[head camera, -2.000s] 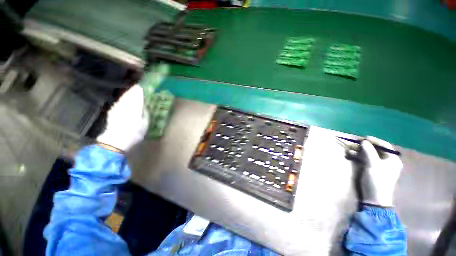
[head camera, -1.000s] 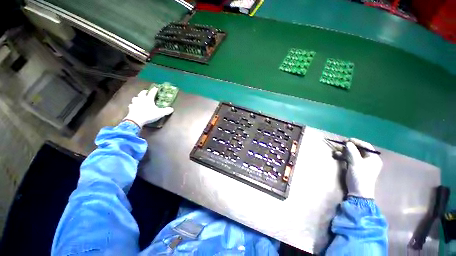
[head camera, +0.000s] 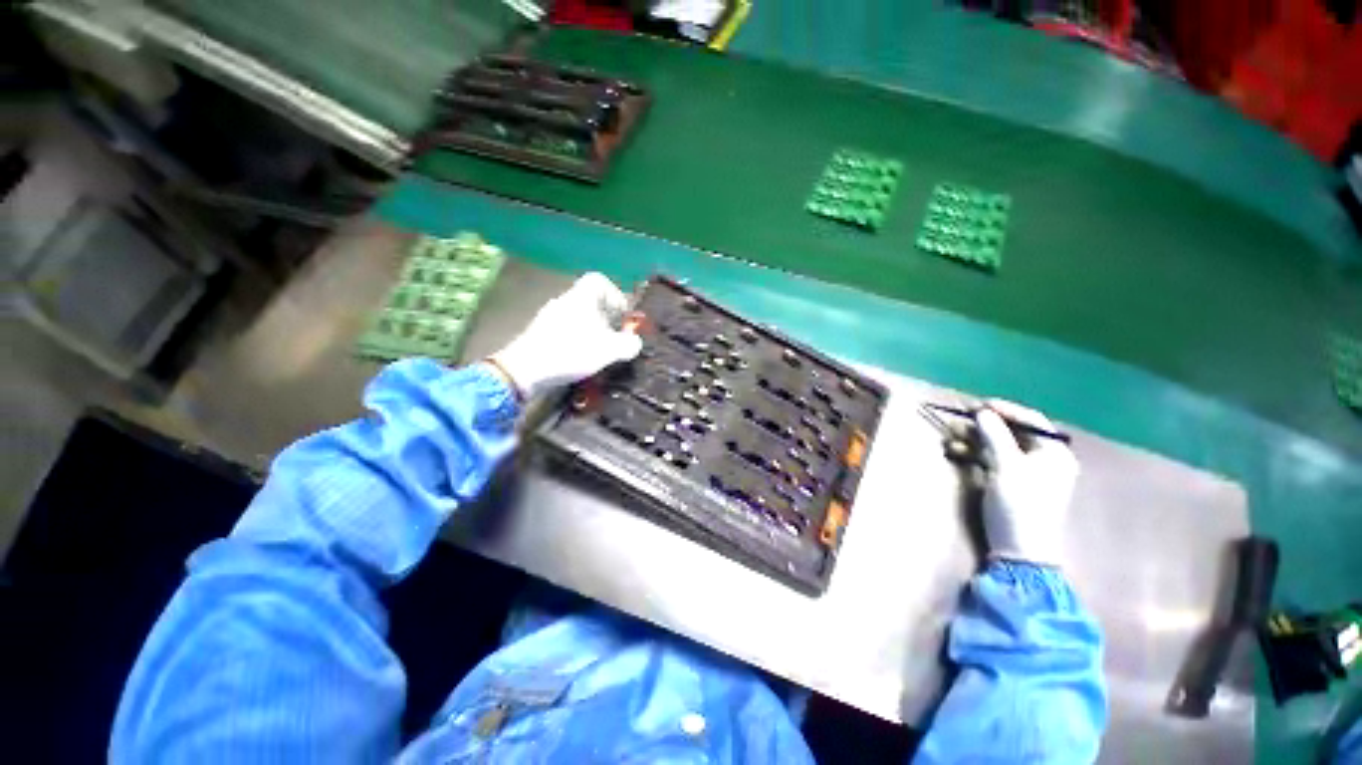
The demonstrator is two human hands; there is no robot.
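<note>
The empty black solder carrier (head camera: 725,426) with orange side pieces is at the middle of the metal table, its left side raised a little. My left gloved hand (head camera: 575,341) grips its left edge near the upper orange piece. My right gloved hand (head camera: 1019,475) is to the right of the carrier and holds dark tweezers (head camera: 1031,429), their tips pointing left. A pale green plate (head camera: 433,299) with openings lies on the table at left.
Two green PCB panels (head camera: 854,189) lie on the green belt (head camera: 717,150), another at the far right. A loaded-looking carrier (head camera: 538,117) sits at the belt's upper left. A black bar (head camera: 1228,620) and a green-and-black device (head camera: 1314,650) are at right.
My left hand has left the pale green plate, moved right and taken hold of the carrier's left edge, lifting that side. My right hand still holds the tweezers beside the carrier.
</note>
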